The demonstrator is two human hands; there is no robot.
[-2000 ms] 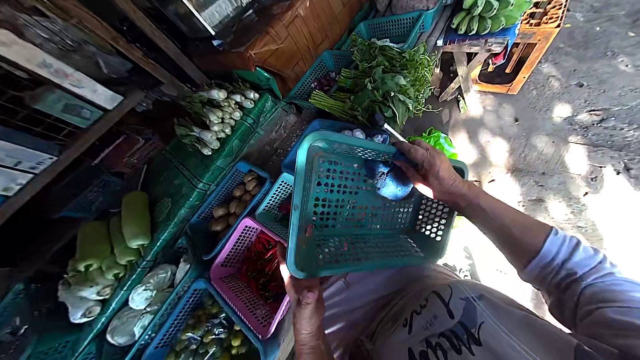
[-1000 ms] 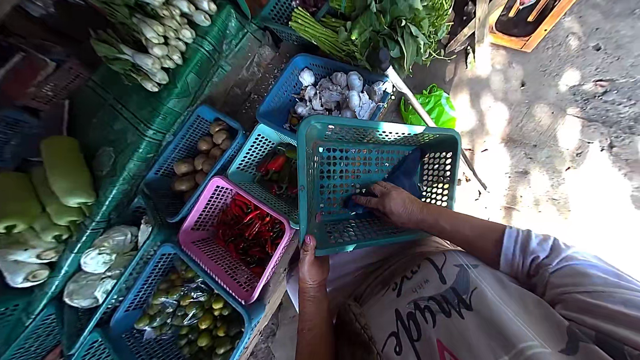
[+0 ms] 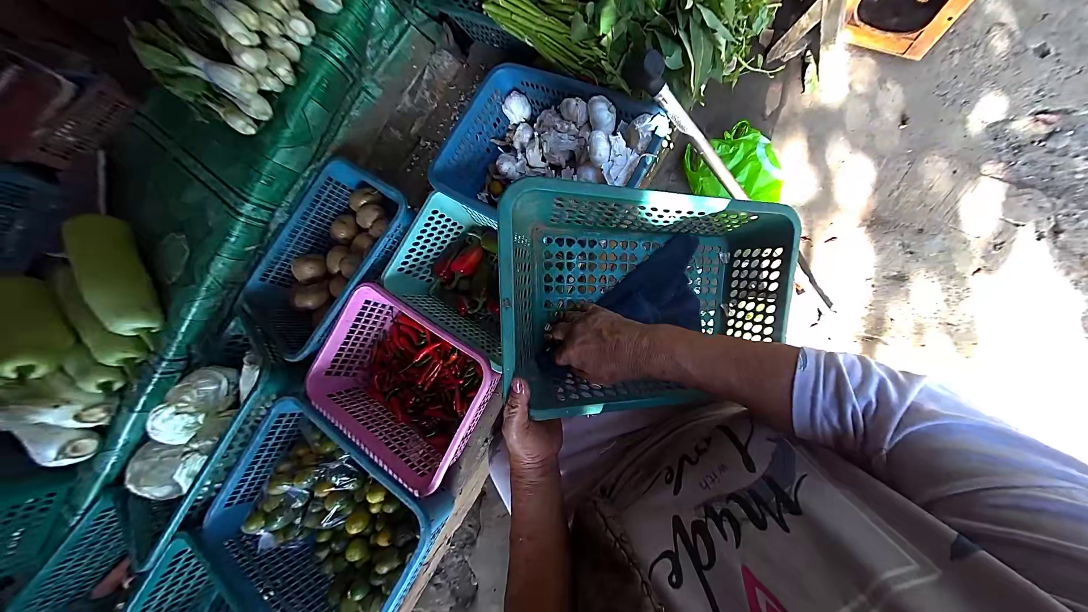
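A teal plastic basket [image 3: 650, 204] is tilted in front of me at the middle of the view. My left hand [image 3: 531, 429] grips its near left corner, thumb on the rim. Inside it, my right hand [image 3: 595, 344] presses a dark blue cloth [image 3: 659, 285] against the perforated bottom, near the left wall. The fingertips are partly hidden in shadow. Left of this basket stand a pink basket [image 3: 361, 302] of red chillies [image 3: 425, 374] and a small teal basket [image 3: 425, 229] with red and green peppers [image 3: 466, 261].
Blue baskets hold garlic [image 3: 574, 140], brown round produce [image 3: 336, 255] and small green fruits [image 3: 357, 518]. Pale green gourds [image 3: 110, 272] lie far left. Leafy greens [image 3: 620, 34], a stick [image 3: 705, 149] and a green plastic bag [image 3: 739, 161] are beyond the held basket.
My right hand has moved left inside the basket with the cloth, which was bunched up two seconds ago and now lies spread. My left hand still holds the basket.
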